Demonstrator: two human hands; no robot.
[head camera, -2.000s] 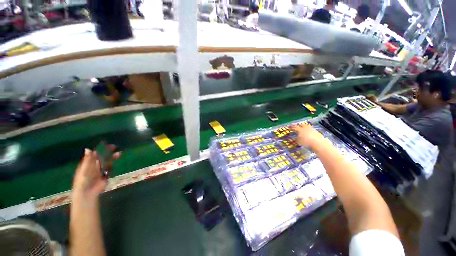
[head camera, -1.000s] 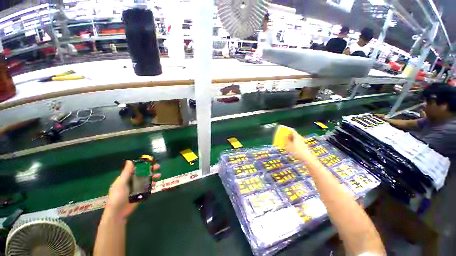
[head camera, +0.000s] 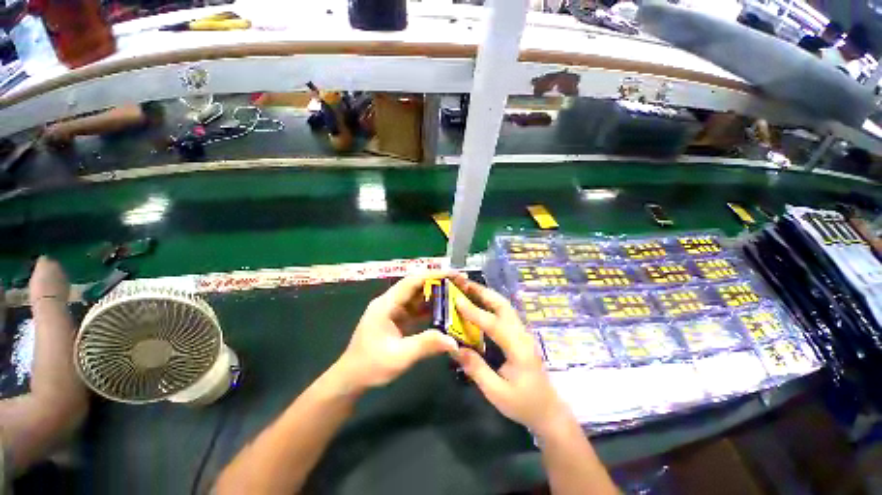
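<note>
My left hand (head camera: 392, 334) and my right hand (head camera: 503, 353) meet in front of me over the green bench mat. My left hand holds the dark device unit (head camera: 440, 307), seen nearly edge-on. My right hand holds the yellow-backed part (head camera: 462, 324) against or right beside the unit; whether they are joined cannot be told. Fingers cover much of both. The clear blister tray (head camera: 638, 338) with yellow marks in its pockets lies to the right of my hands.
A desk fan (head camera: 150, 346) stands at left, beside another person's arm (head camera: 44, 387). The green conveyor belt (head camera: 319, 218) carries yellow parts (head camera: 543, 216) and a dark unit (head camera: 659, 214). A white post (head camera: 484, 135) rises behind my hands. A bagged tray stack (head camera: 822, 280) is far right.
My right hand has come from above the tray to my left hand, bringing the yellow part to the unit. The unit is turned edge-on. The view has swung left, showing more of the fan.
</note>
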